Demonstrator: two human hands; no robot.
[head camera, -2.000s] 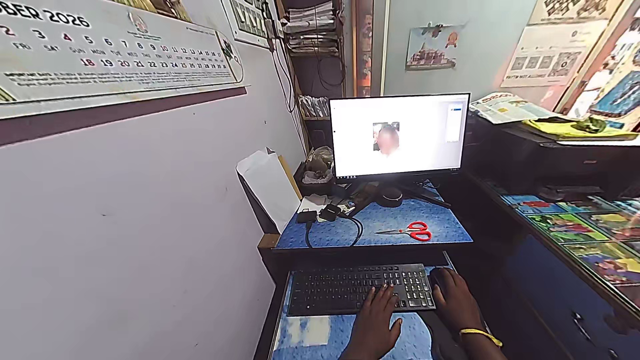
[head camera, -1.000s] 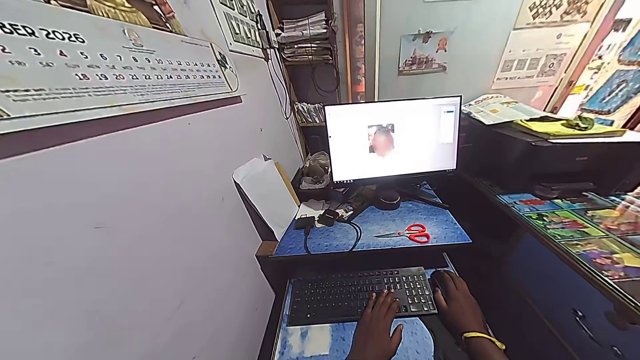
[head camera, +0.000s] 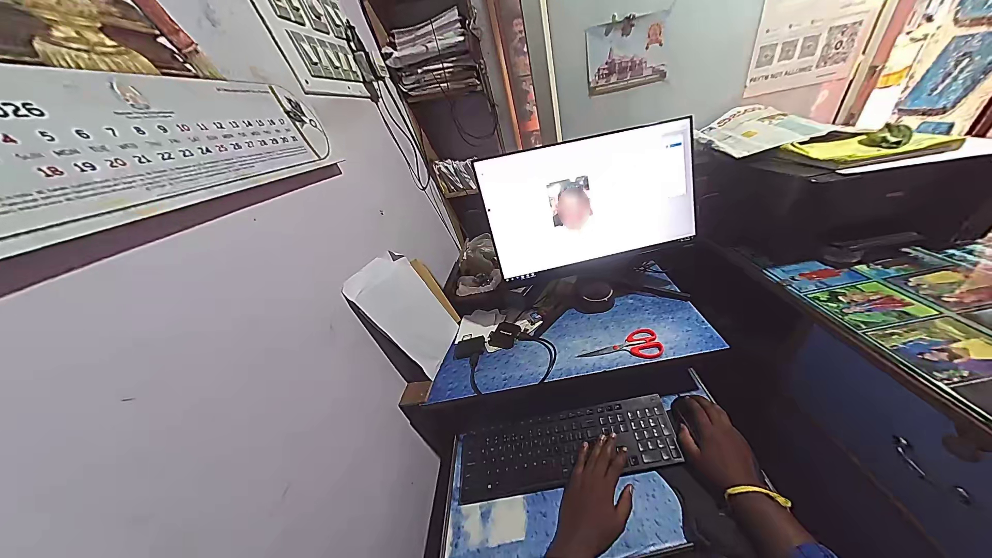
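My left hand (head camera: 595, 496) rests with its fingers apart on the right part of a black computer keyboard (head camera: 535, 449). At the keyboard's right end, my right hand (head camera: 714, 440) lies over a black computer mouse (head camera: 683, 412), which it largely covers; a yellow band circles that wrist. Behind the keyboard, red-handled scissors (head camera: 643, 343) lie on the blue desk top (head camera: 589, 329), blades to the left. A lit monitor (head camera: 620, 201) stands at the back, showing a blurred picture on a white page.
Black cables with connectors (head camera: 504, 335) and a roll of black tape (head camera: 594, 296) lie on the desk. White papers (head camera: 403, 306) lean at its left by the wall. To the right are a black printer (head camera: 852, 194) and a counter with colour pictures (head camera: 868, 304). A calendar (head camera: 155, 155) hangs left.
The view has tilted. Both hands stay in the same places, the left on the keyboard and the right on the mouse.
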